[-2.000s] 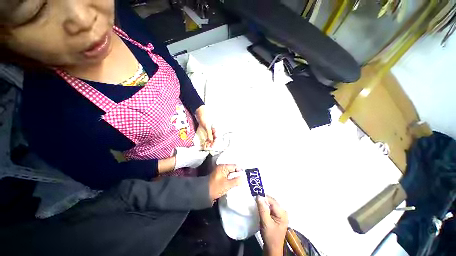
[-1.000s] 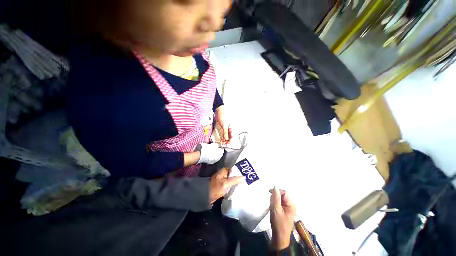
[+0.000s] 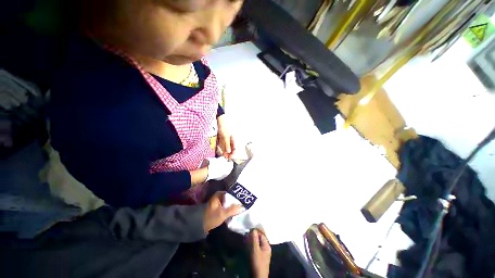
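Note:
A dark lettered patch (image 3: 242, 196) with white letters lies over a white cloth (image 3: 245, 221) near the table edge. My left hand (image 3: 218, 213), in a grey sleeve, holds the patch by its lower left edge, with fingers on or just under it. My right hand (image 3: 260, 251) is lower and to the right, its thumb and finger pinched at the cloth's lower edge; glare blurs the contact. The patch is free of my right hand.
A person in a checked apron (image 3: 190, 125) stands close on the left, hands near the patch. The white table (image 3: 304, 179) bears a brown block (image 3: 382, 200), black pieces (image 3: 319, 110) and a wooden-handled tool (image 3: 339, 248). Dark cloth (image 3: 434, 174) hangs at right.
My right hand has let go of the patch and moved down and left to the cloth's edge. My left hand has the patch, now tilted and lower left. The person's head has turned down.

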